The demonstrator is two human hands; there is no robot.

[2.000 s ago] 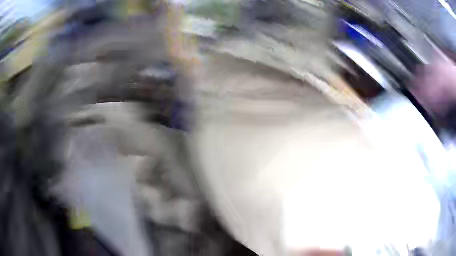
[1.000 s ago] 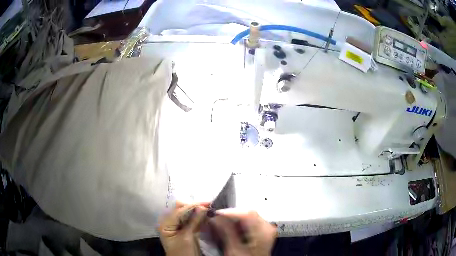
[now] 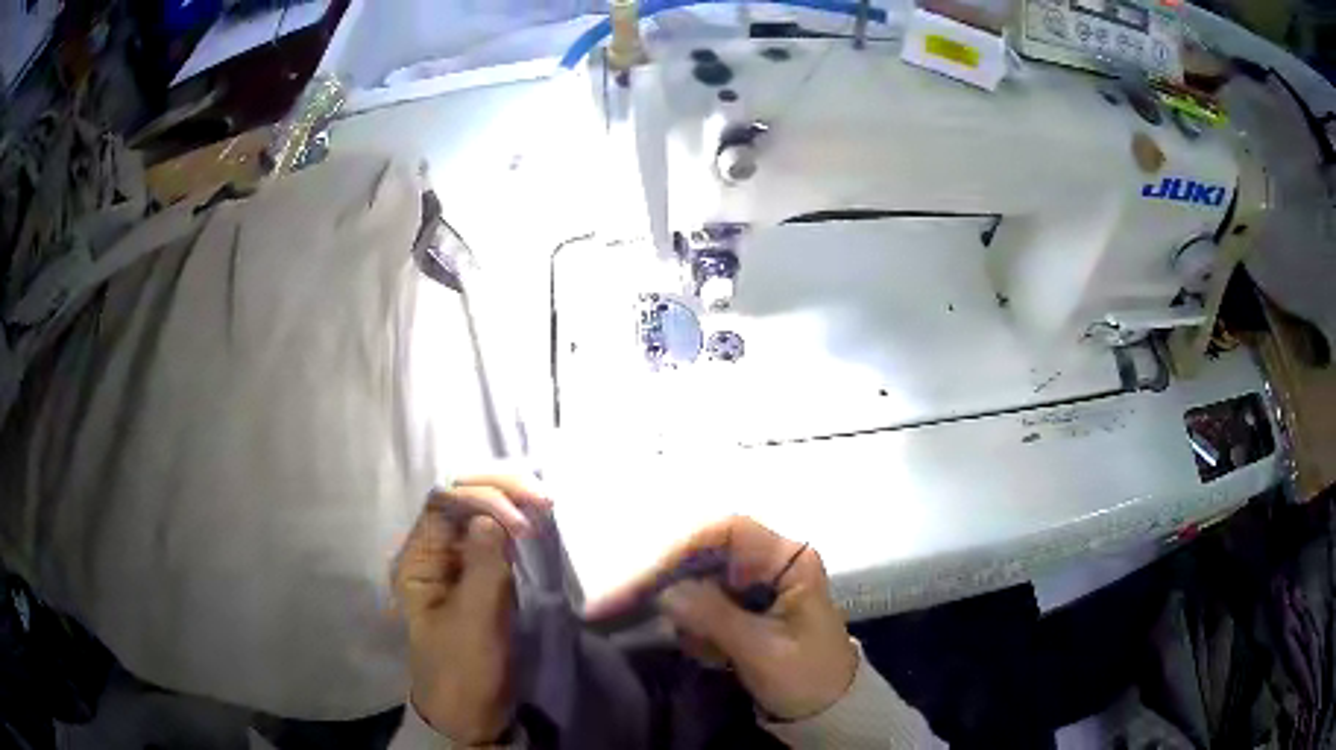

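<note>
My left hand [image 3: 462, 608] holds a fold of dark purple-grey cloth [image 3: 550, 659] over the table's front edge. My right hand [image 3: 755, 608] grips another part of the same cloth, and a small dark piece sticks out between its fingers; I cannot tell what it is. The cloth between my hands hangs down below the edge. A large taupe garment panel [image 3: 220, 440] lies spread over the left of the table, beside my left hand. A narrow dark strip [image 3: 476, 337] runs from the panel's edge toward my left hand. The presser foot [image 3: 717, 286] and needle plate [image 3: 674, 334] have no cloth under them.
The white JUKI machine head [image 3: 908, 161] spans the back and right of the table [image 3: 938, 491]. A cream spool-like fitting [image 3: 626, 37], a blue hose [image 3: 733, 12], a white carton [image 3: 952, 52] and a control box [image 3: 1106, 37] stand behind it. Cloth heaps lie at both sides.
My hands have moved apart, and more dark cloth shows between them. The pale-edged dark triangle has left the table top. The view has shifted, so the machine appears higher and further left.
</note>
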